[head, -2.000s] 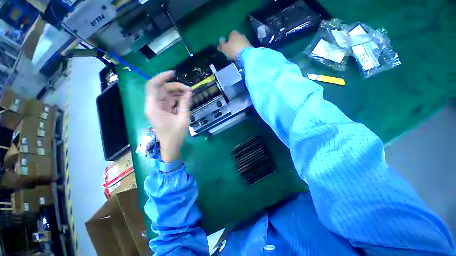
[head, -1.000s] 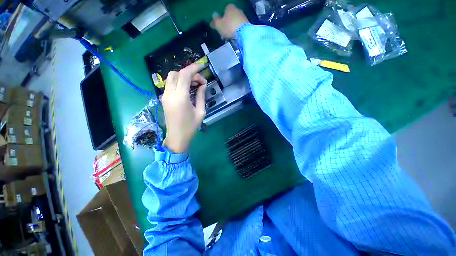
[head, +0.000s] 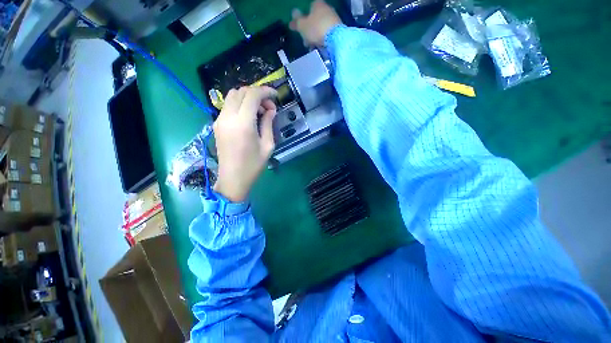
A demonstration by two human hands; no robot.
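Note:
The silver machine stands on the green mat in front of me, with a yellow strip along its back. My left hand is over the machine's left part, fingers bent and tips close together; whether a strip is between them is hidden. My right hand is at the machine's far right end, fingers curled; a crank handle cannot be made out there. A row of thin dark strips lies on the mat at the bench front. A black tray with small bits is behind the machine.
A clear bag of dark parts lies left of the machine. A blue cord runs to my left wrist. A yellow knife and labelled clear bags lie on the right. An open cardboard box and a black bin are at left.
My left hand has moved right and its fingertips have come down to the machine's roller area. My right hand stays around the machine's right end, slightly shifted. The strip row looks much the same.

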